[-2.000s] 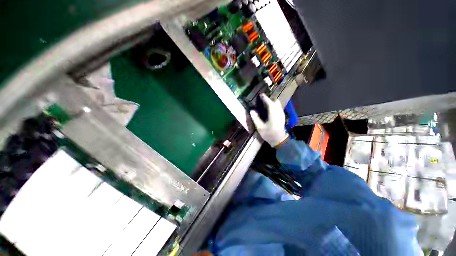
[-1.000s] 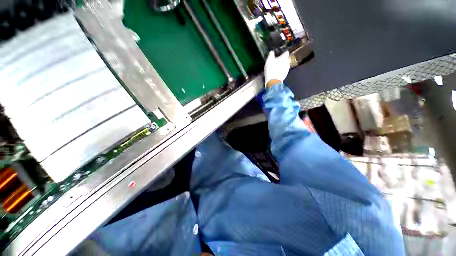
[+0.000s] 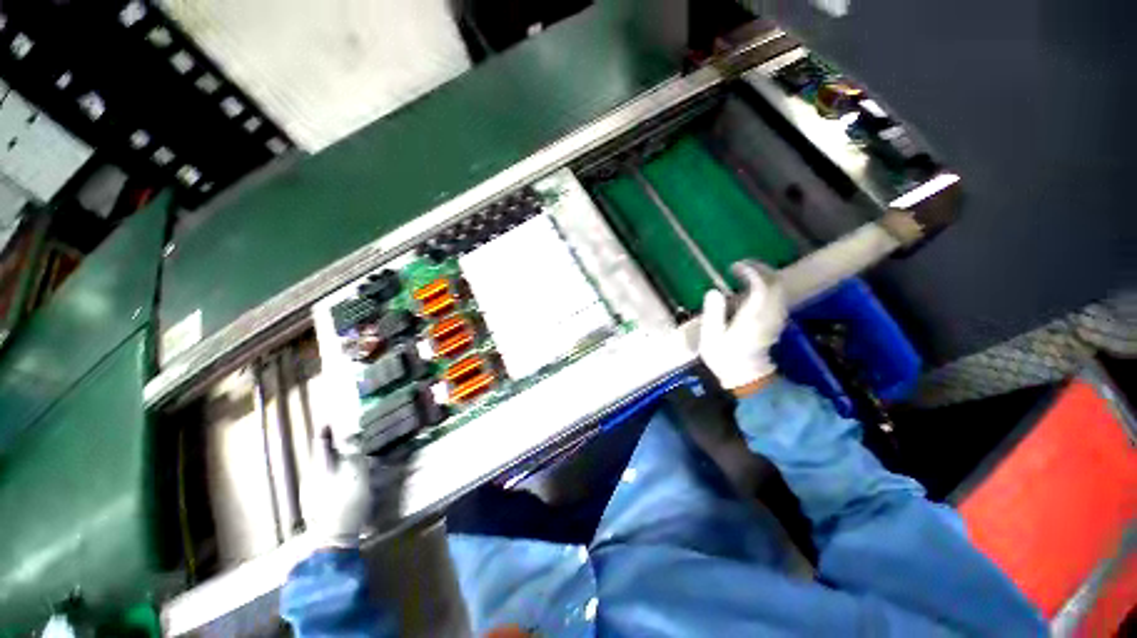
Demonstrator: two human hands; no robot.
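Observation:
A green circuit board (image 3: pixel 418 268) lies in a pale pallet (image 3: pixel 601 238) between the conveyor rails (image 3: pixel 536 428). It carries a white cover block (image 3: pixel 530 293), orange-copper coils (image 3: pixel 451 337), dark blocks and a row of black round tops. My right hand (image 3: pixel 742 327), in a white glove, rests at the near rail by the pallet's right end, its fingers apart and nothing seen in them. My left hand (image 3: pixel 334 492), in a white glove, is blurred at the pallet's left end near the near rail; its grip cannot be made out.
A second board (image 3: pixel 860 119) sits at the far right end of the conveyor beside a dark grey machine cabinet (image 3: pixel 1035 137). A blue bin (image 3: pixel 873 337) hangs below the near rail. A red-orange panel (image 3: pixel 1054 492) is at the lower right. Green bench tops (image 3: pixel 412 168) lie beyond the rails.
The view has swung left and back, showing the whole board. My left hand has come into view. My right hand has left the far right board and is now at the near rail by this pallet.

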